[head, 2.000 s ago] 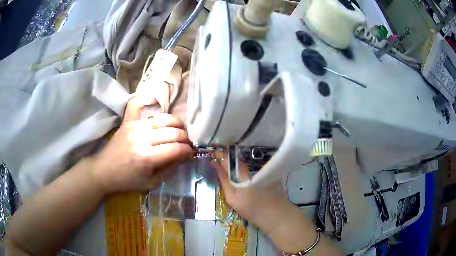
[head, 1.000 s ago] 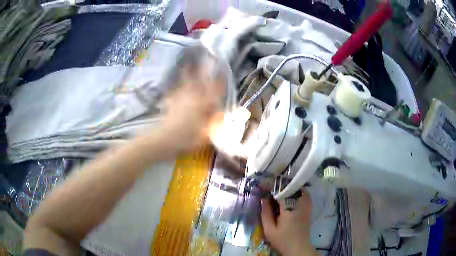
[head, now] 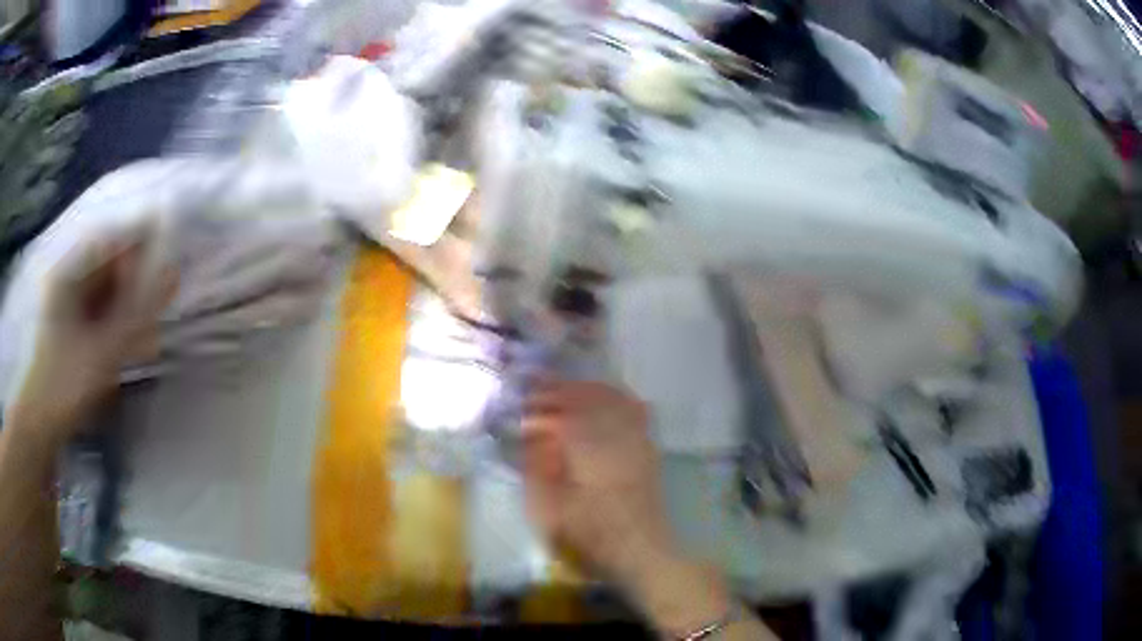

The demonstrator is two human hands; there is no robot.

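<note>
The view is strongly blurred. My left hand (head: pixel 107 307) is at the far left, over the pale garment cloth (head: pixel 244 232); whether its fingers grip the cloth cannot be told. My right hand (head: pixel 595 463) is in front of the white sewing machine's head, just right of the bright metal plate (head: pixel 447 382), with curled fingers; nothing can be made out in it. Beige cloth (head: pixel 438 261) reaches from the garment cloth towards the needle area. The presser foot and needle are too blurred to make out. The white sewing machine (head: pixel 802 188) extends to the right.
Yellow tape (head: pixel 357 438) runs down the table left of the plate. Beige and dark strips (head: pixel 783 376) lie right of my right hand. A small dark tool (head: pixel 907 458) lies farther right. A pale control panel (head: pixel 971 125) stands at the upper right, and piled cloth lies behind the machine.
My left hand has moved from beside the machine head to the far left. My right hand now shows more fully in front of the head. The camera view has shifted, and the red-handled tool no longer shows clearly.
</note>
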